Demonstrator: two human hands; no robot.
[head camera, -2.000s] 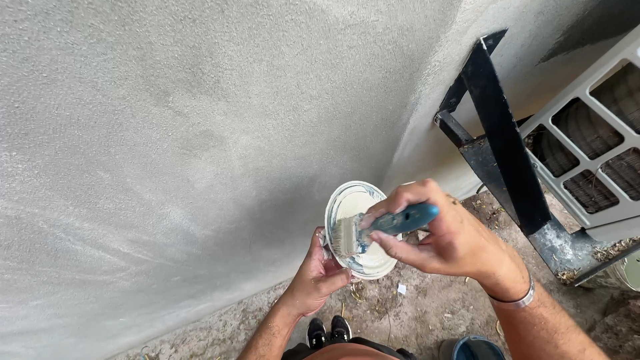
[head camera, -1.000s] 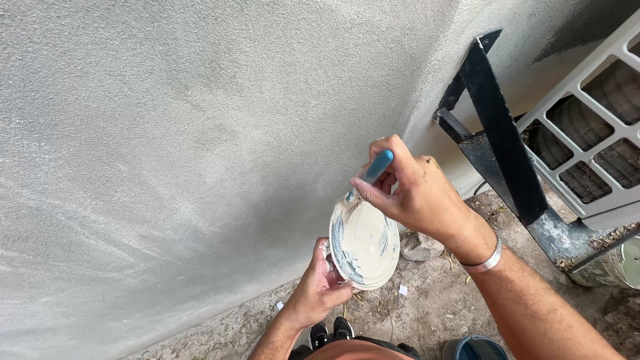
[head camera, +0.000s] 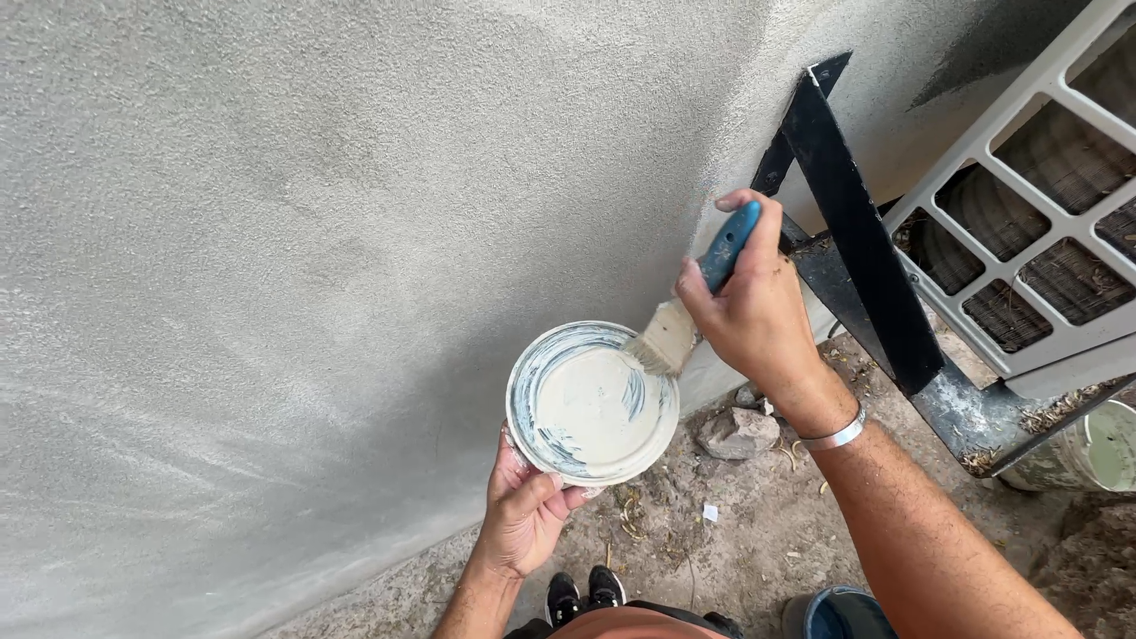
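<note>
My left hand (head camera: 532, 510) grips the lower edge of a round, shallow lid or dish (head camera: 590, 408) coated with off-white paint, with bluish streaks around its rim. My right hand (head camera: 750, 293) holds a paintbrush by its blue handle (head camera: 732, 244). The brush's pale, paint-caked bristles (head camera: 664, 342) point down and left, at the upper right rim of the lid; whether they touch it is hard to tell. Behind both hands stands a rough grey rendered wall (head camera: 355, 222).
At right, a black metal bracket (head camera: 861, 231) carries a grilled outdoor air-conditioner unit (head camera: 1021, 213). Below are a stained bucket (head camera: 1074, 453), a dark blue bucket (head camera: 839, 612), and a rock (head camera: 738, 433) on the dirt ground near the wall's foot.
The brush went from lying across the lid to its upper edge, then to its right rim. My right hand has moved up off the lid, still holding the brush.
</note>
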